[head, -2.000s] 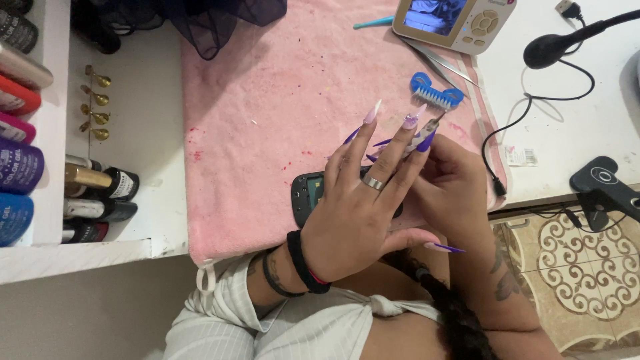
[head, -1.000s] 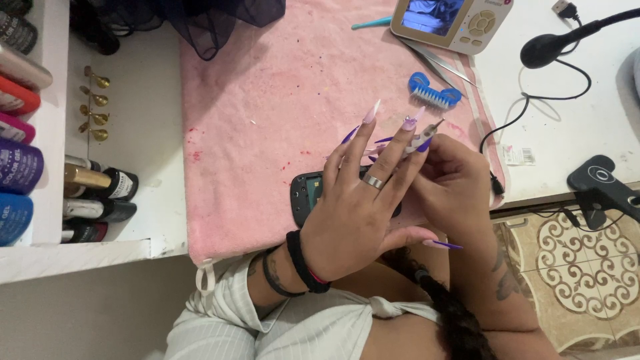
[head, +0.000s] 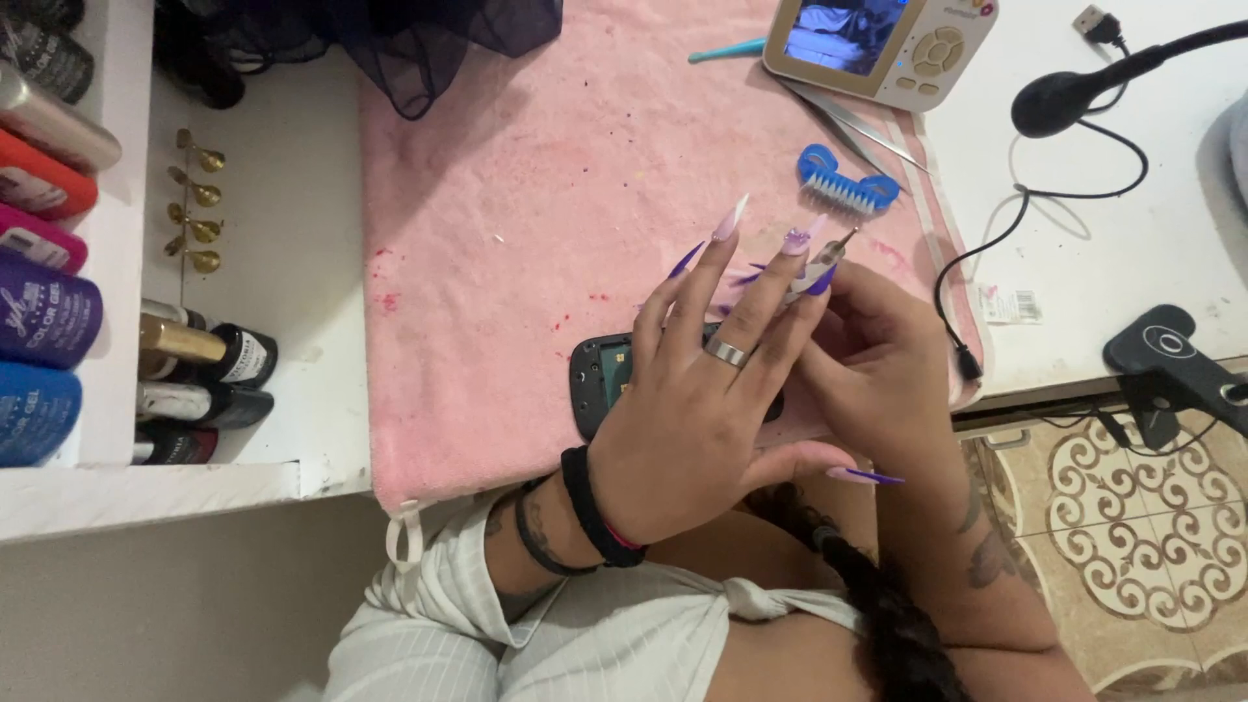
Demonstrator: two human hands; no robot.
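Note:
My left hand (head: 692, 390), palm down with its fingers spread, lies over a small black device (head: 590, 390), perhaps a phone, whose green circuit board shows at the left. Long purple, pink and white nails and a silver ring show on this hand. My right hand (head: 877, 361) is curled beside it, its fingertips partly hidden behind the left fingers. A slim pen-like tool (head: 831, 255) with a thin metal tip points up and right between the hands; it appears to be in my right fingers, though the grip itself is hidden.
A pink towel (head: 487, 292) covers the worktop. Beyond my hands lie a blue nail brush (head: 846, 185), metal tweezers (head: 858, 127) and a handheld monitor (head: 916, 58). A black cable (head: 1024, 190) and microphone-like gooseneck (head: 1053, 105) are at right. Polish bottles (head: 49, 302) fill the left shelf.

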